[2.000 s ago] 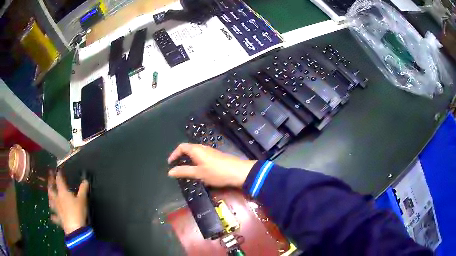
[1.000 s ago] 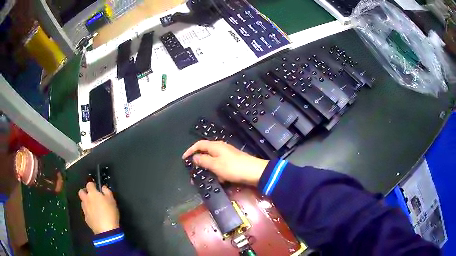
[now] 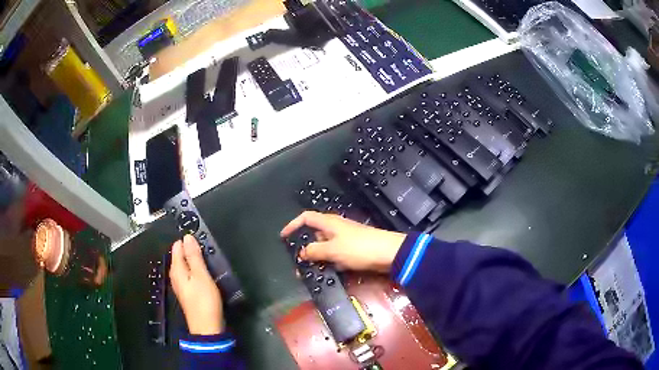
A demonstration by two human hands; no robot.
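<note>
My right hand (image 3: 339,241) rests on the upper part of a black remote control (image 3: 334,307), fingers curled over its buttons. That remote's lower end lies on the yellow contact block (image 3: 366,329) of the red-brown fixture (image 3: 303,336). My left hand (image 3: 198,289) holds another remote (image 3: 215,261), tilted, with its round pad and buttons facing up. A further remote (image 3: 157,300) lies left of my left hand. Overlapping remotes (image 3: 426,173) lie on the dark green mat to the right of the fixture.
Behind are a white sheet (image 3: 285,134) with black housing parts (image 3: 217,87), a small green piece (image 3: 254,129) and a navy label sheet (image 3: 390,61). A clear plastic bag (image 3: 578,79) lies at back right. A blue tote (image 3: 634,238) stands right, a pale upright (image 3: 54,166) left.
My left hand has moved right and now holds a remote up, its face visible. My right hand stays on the fixture's remote. The whole view has shifted slightly.
</note>
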